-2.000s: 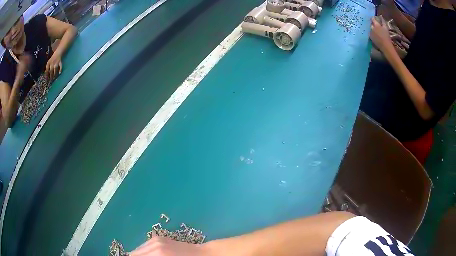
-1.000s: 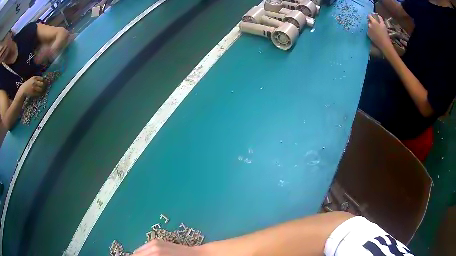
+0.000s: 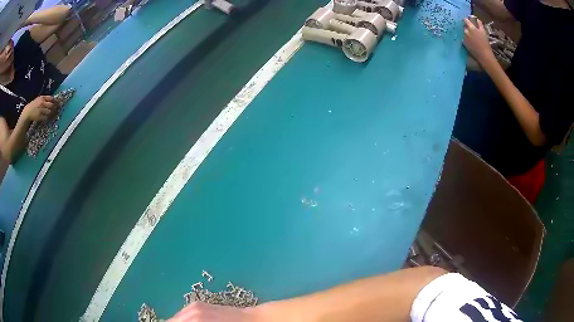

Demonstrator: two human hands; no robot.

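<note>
My right hand (image 3: pixel 200 312) is at the bottom edge, in front of a loose pile of small beige-brown clips (image 3: pixel 230 295). Only the back of the hand shows. Its fingers are cut off by the picture's edge, so I cannot tell whether it holds anything. More clips (image 3: pixel 146 313) lie left of the hand, and a single clip (image 3: pixel 208 275) lies just beyond the pile. My left hand is not in view.
Beige fan or dryer bodies (image 3: pixel 359 44) lie grouped at the table's far end. Another unit (image 3: pixel 220 6) is on the dark green belt (image 3: pixel 126 157). A brown cardboard box (image 3: pixel 481 220) stands below the right table edge. People sit at left and right, near more clips (image 3: pixel 435 19).
A beige unit has come into view on the belt at the top. The person at the left has raised an arm. My right hand has hardly moved.
</note>
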